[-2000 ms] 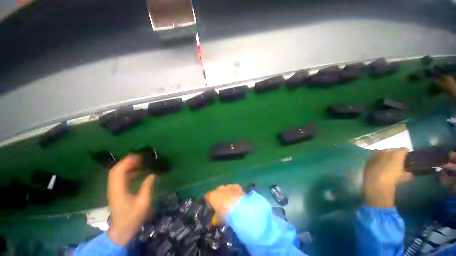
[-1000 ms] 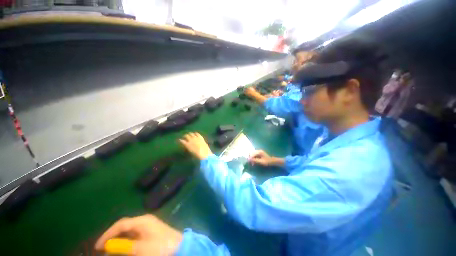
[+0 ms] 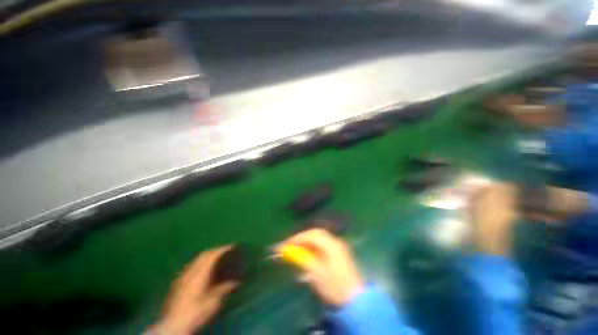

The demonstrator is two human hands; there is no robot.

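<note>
The picture is blurred. My left hand at the bottom centre-left holds a black unit between thumb and fingers, over the green belt. My right hand is just to its right, closed on a yellow-handled tool; its tip points left towards the black unit, with a gap between them. Behind my right hand, a black unit lies on the green belt, with another dark one partly hidden near my fingers.
A row of black units lines the belt's far edge. Two dark units lie at the right, near a pale sheet. A neighbour's hands hold a dark unit. A carton sits on the grey panel. More hands show at the far right.
The view has swung back left from the neighbour to the belt. My left hand now shows, holding a black unit. The yellow tool is still in my right hand.
</note>
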